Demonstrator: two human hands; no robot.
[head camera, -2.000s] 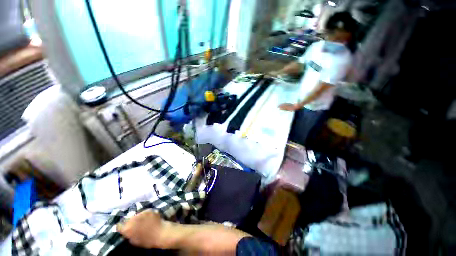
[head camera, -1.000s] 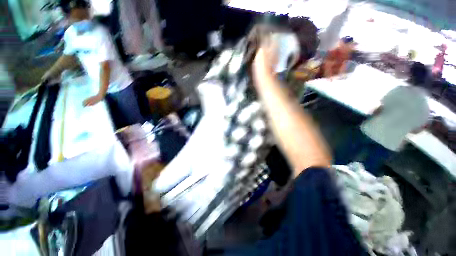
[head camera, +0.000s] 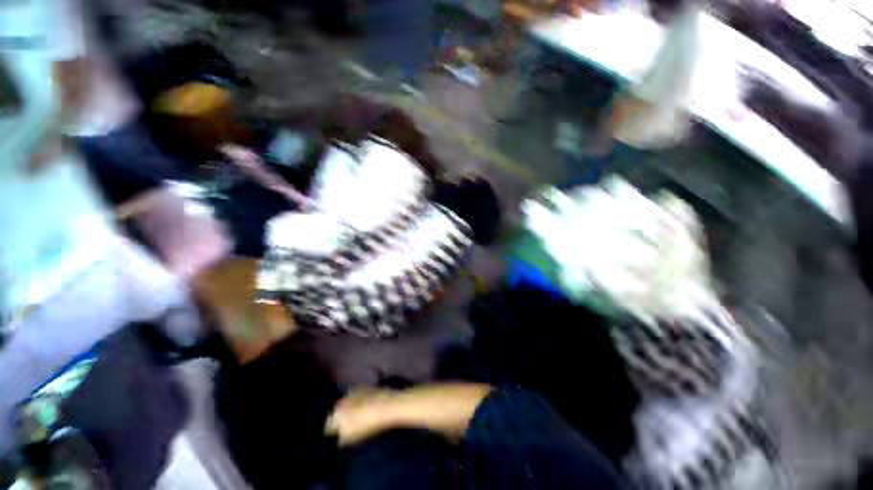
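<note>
The frame is heavily blurred. A black-and-white checked garment with white parts (head camera: 369, 244) lies bunched in a heap near the middle, beyond my hand. My right hand (head camera: 356, 417) is at the lower middle, with the forearm and dark sleeve coming from the right. It is nearer to me than the heap and apart from it. The fingers are too blurred to tell whether they are open or shut, and no garment shows in them. My left hand is not in view.
A white garment pile (head camera: 622, 244) sits right of the heap, with more checked cloth (head camera: 708, 412) below it. A small brown box (head camera: 239, 306) stands left. A white table (head camera: 766, 134) is at upper right, and a dark pad (head camera: 120, 402) at lower left.
The view has swung right and down. The checked garment that was raised by my right hand now lies in a heap. My right hand is apart from it, lower and further left in view.
</note>
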